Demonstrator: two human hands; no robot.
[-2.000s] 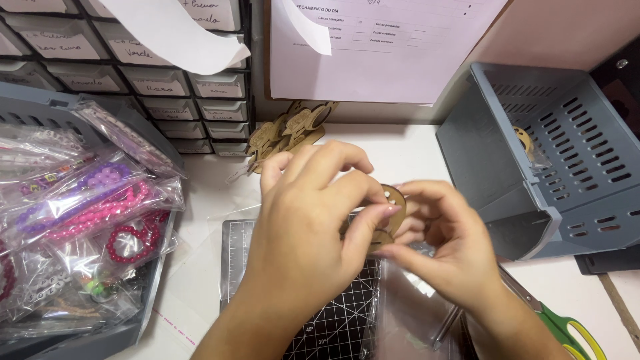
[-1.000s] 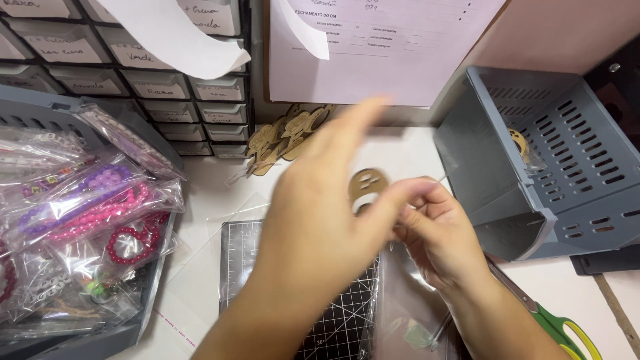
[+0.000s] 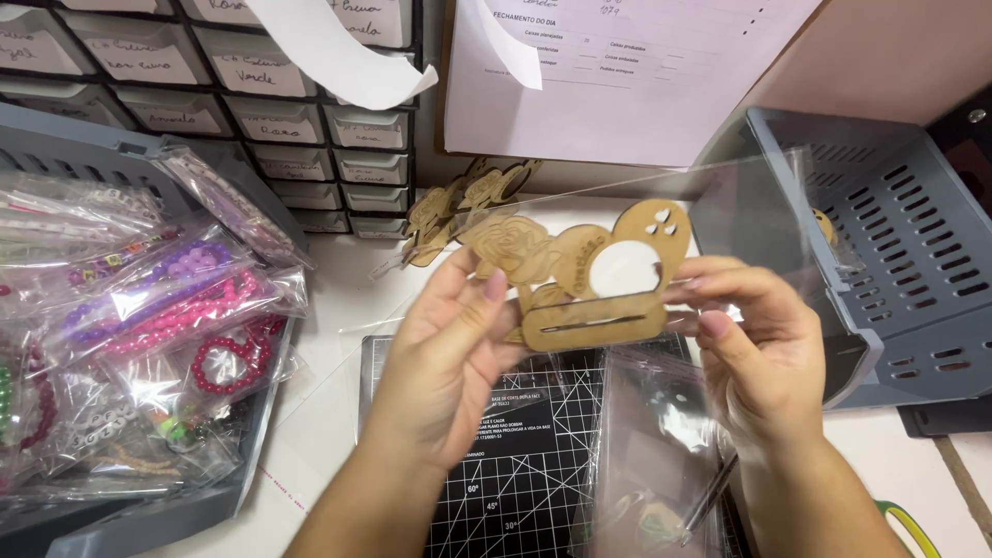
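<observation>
My left hand [image 3: 449, 341] grips a laser-cut wooden piece [image 3: 593, 322] at its left side, by an engraved rose. The piece has a round opening, small heart cutouts and a slotted base. My right hand [image 3: 756, 341] is at its right edge, with fingertips around clear plastic. A clear plastic bag [image 3: 728, 201] stretches behind and about the piece; whether the wood is inside it I cannot tell. Beneath my hands lies a black cutting mat [image 3: 519, 480], with clear plastic bags [image 3: 651, 434] on its right part.
A grey basket [image 3: 256, 449] of bagged bead bracelets [image 3: 232, 360] stands left. Behind are small labelled drawers [image 3: 287, 120], more wooden cutouts [image 3: 446, 209] and a clipboard with paper [image 3: 573, 101]. Another grey basket [image 3: 891, 310] stands right, near green-yellow scissors [image 3: 907, 527] and a pen-like tool [image 3: 709, 500].
The wooden piece, mostly hidden by my hands before, now shows its broad face. My left hand has moved down and left from over it, and clear plastic now spreads behind it.
</observation>
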